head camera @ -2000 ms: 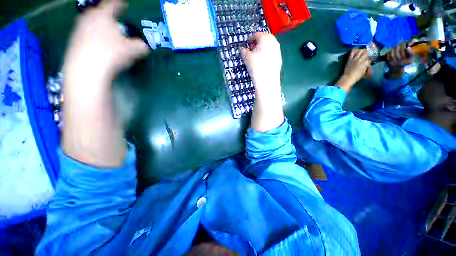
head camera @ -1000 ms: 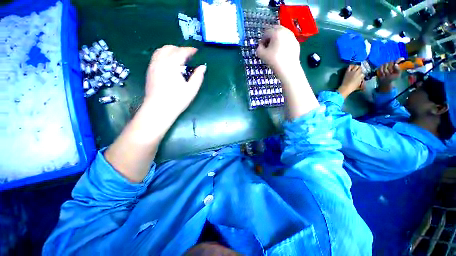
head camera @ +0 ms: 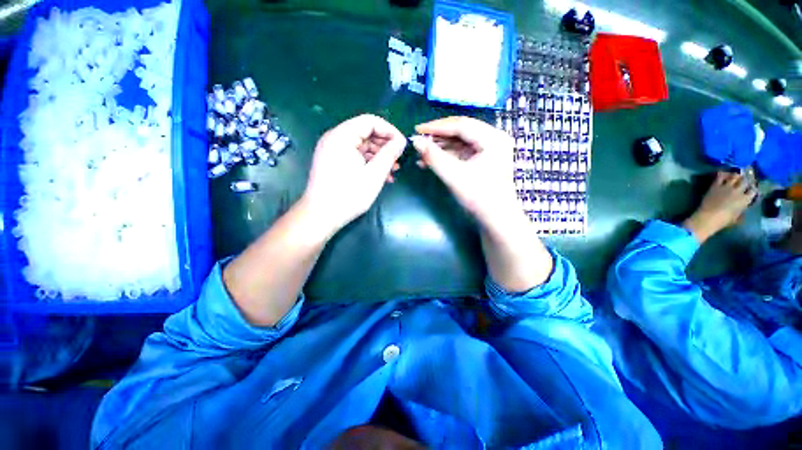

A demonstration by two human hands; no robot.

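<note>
My left hand [head camera: 359,167] and my right hand [head camera: 466,158] meet fingertip to fingertip over the green bench. A small pale and silvery part [head camera: 417,141] shows between the fingertips, at the tips of my right hand; its far details are too small to tell. My left fingers are curled and hide whatever is at their tips. The parts tray [head camera: 550,132], with many rows of small silver and dark pieces, lies just right of my right hand. A pile of silver-white cylinders [head camera: 242,127] lies left of my left hand.
A large blue bin [head camera: 192,158] of white plastic parts stands far left. A small blue bin [head camera: 507,61] of white pieces and loose white strips [head camera: 404,66] lie beyond my hands. A red bin [head camera: 629,75] and dark round units [head camera: 649,150] are right. A coworker's hand [head camera: 725,200] is far right.
My right hand has left the tray and come to my left hand, fingertips together. A pale part now shows between them. The view has shifted, so the bench things appear further right.
</note>
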